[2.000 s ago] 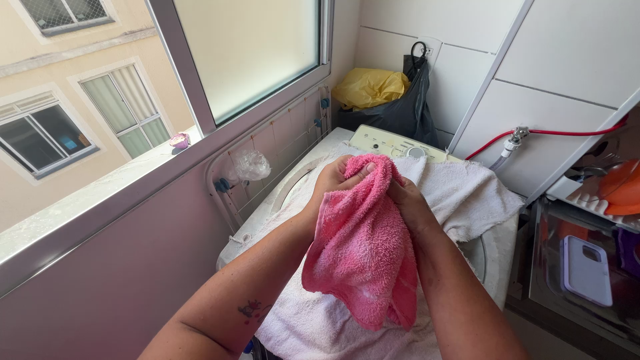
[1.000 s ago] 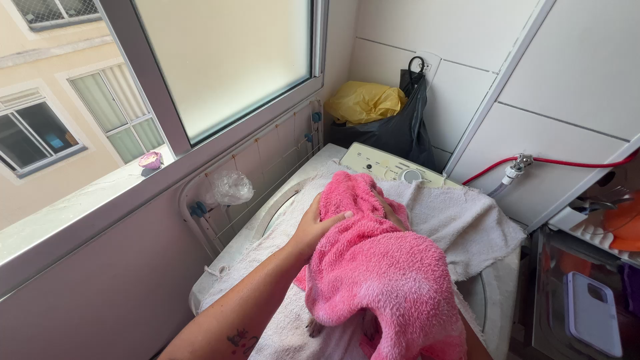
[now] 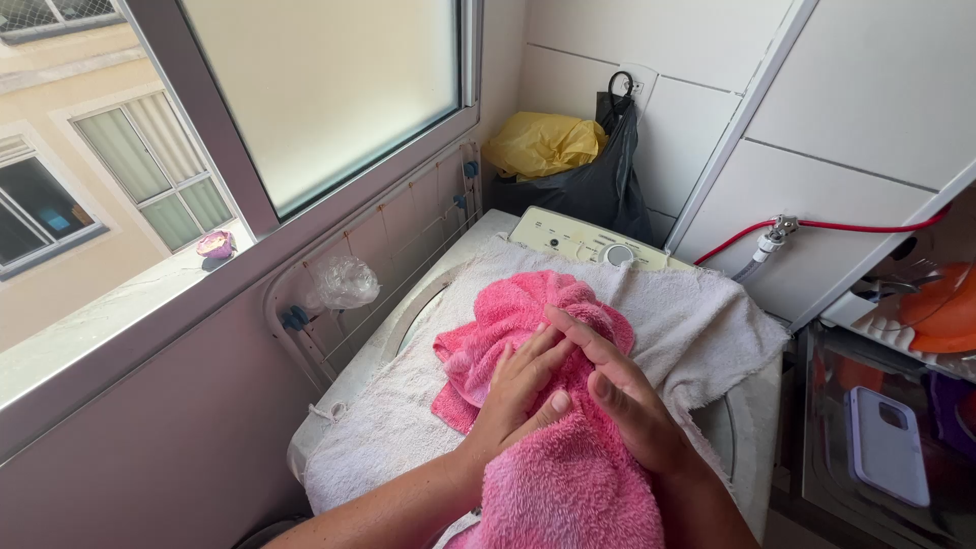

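Note:
A pink terry towel (image 3: 564,480) lies bunched on a white cloth (image 3: 381,435), which is spread over the top of a washing machine (image 3: 503,223). One end of the towel hangs toward me, past my wrists. My left hand (image 3: 526,389) rests on the towel, palm down with the fingers spread. Beside it, my right hand (image 3: 621,389) touches the towel with its fingers extended, its fingertips close to those of the left. Neither hand is closed around the fabric.
A folded drying rack (image 3: 374,267) holding a clear plastic bag (image 3: 345,283) stands along the window wall. Behind the machine are a black bag (image 3: 587,194) and a yellow bag (image 3: 545,143). A tap (image 3: 774,235) with hoses is at right, near a phone case (image 3: 888,446).
Two seconds ago both hands held the pink towel raised and gathered. Now it lies lower, bunched on the white cloth, and both hands rest on it with extended fingers.

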